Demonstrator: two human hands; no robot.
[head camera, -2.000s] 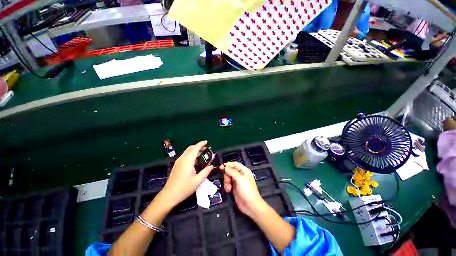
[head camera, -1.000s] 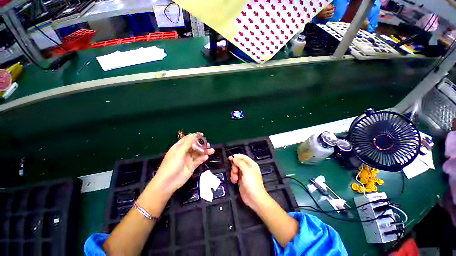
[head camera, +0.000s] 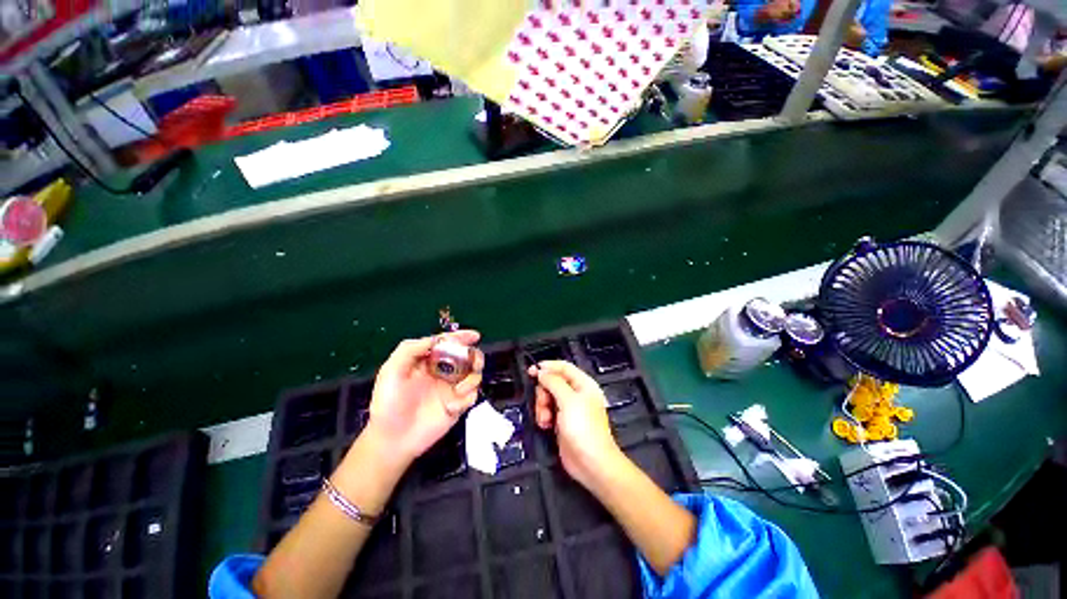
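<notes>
My left hand (head camera: 415, 404) is above the black compartment tray (head camera: 445, 538) and holds a small reddish square part (head camera: 451, 360) with a dark round centre, its face turned up. My right hand (head camera: 573, 421) is to its right, fingers pinched together; a slim dark tool (head camera: 531, 359) seems to show at its fingertips, hard to see. A crumpled white wipe (head camera: 487, 438) lies on the tray between the hands. Dark glossy units sit in several tray pockets, some hidden by my hands.
A second black tray (head camera: 100, 515) is at left. The green belt (head camera: 351, 263) beyond carries a small shiny part (head camera: 571, 266) and a coppery piece (head camera: 447, 318). At right are a white-labelled jar (head camera: 741, 339), a fan (head camera: 904, 314), yellow finger cots (head camera: 873, 410), and a power strip (head camera: 899, 503) with cables.
The dark unit seen in my left fingers two seconds ago no longer shows; the reddish part shows there, now turned more face up. My hands have moved apart. The shiny belt part appears further right.
</notes>
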